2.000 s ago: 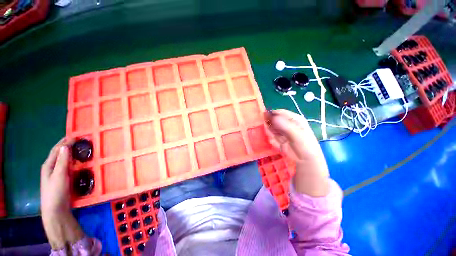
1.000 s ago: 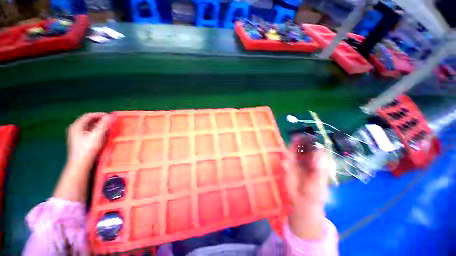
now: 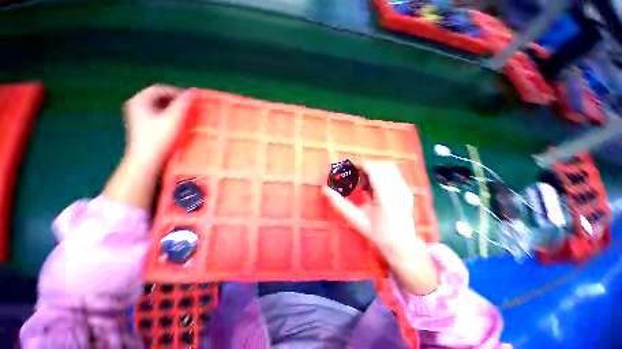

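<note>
My right hand [image 3: 389, 204] grips a round black watch head [image 3: 343, 178] with a lit display, held over the right-middle pockets of the large red-orange sorting tray [image 3: 279, 211]. My left hand [image 3: 153, 123] is at the tray's far left corner, blurred, its fingers curled at the edge. Whether it grips the tray cannot be told clearly. Two dark watch heads lie in the tray's left column, one [image 3: 188, 195] above the other [image 3: 179, 245]. The other pockets I can see hold nothing.
White charging pucks [image 3: 472, 198] and cables lie right of the tray by a yellow tape line [image 3: 479, 204]. A white USB charger [image 3: 550, 204] and filled red tray [image 3: 582, 191] stand farther right. A small-pocket tray [image 3: 174, 313] is below. A parts bin [image 3: 436, 31] is on the far side.
My right hand has moved left from the charging area over the tray, bringing the lit watch head. My left hand has gone from the tray's left side to its far left corner.
</note>
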